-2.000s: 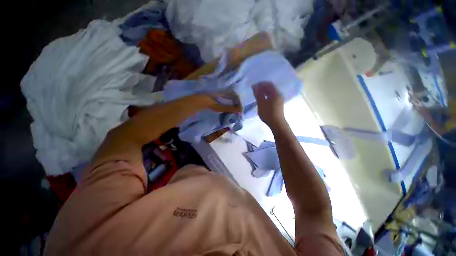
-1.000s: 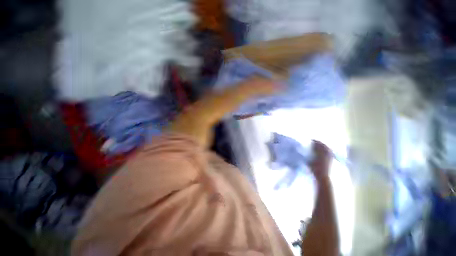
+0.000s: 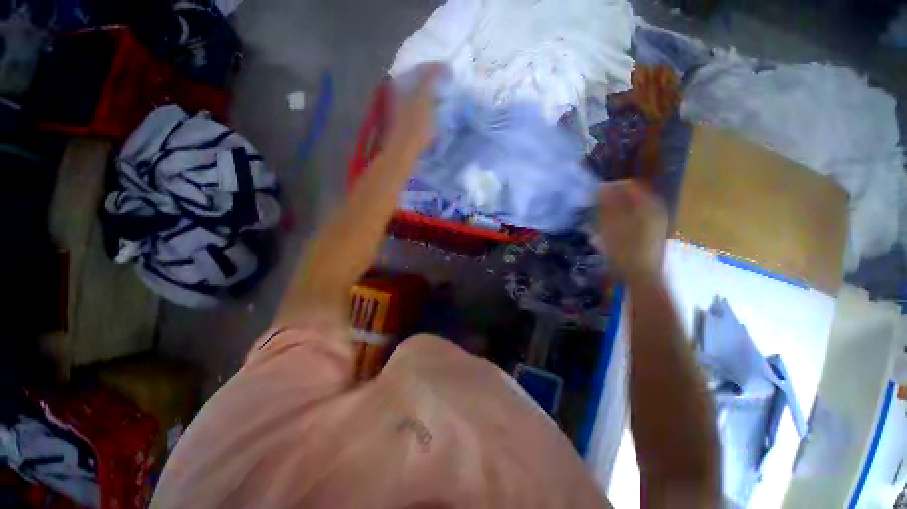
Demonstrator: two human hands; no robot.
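A light blue garment bundle is over the red basket, left of the white table, and blurred by motion. My left hand is at the bundle's far left edge, blurred; its fingers and grip cannot be made out. My right hand is closed at the bundle's right edge, beside the table corner, and appears to hold the cloth. Cut light blue pieces lie on the white machine table.
White fabric heap is behind the basket. Brown board is at the table's end. Orange-red crate is on the floor before me. Striped dark and white bundle is at left, with red containers beyond it.
The view has swung left. The light blue bundle and both hands have moved from the table area to over the red basket. My right hand has left the cut pieces on the table.
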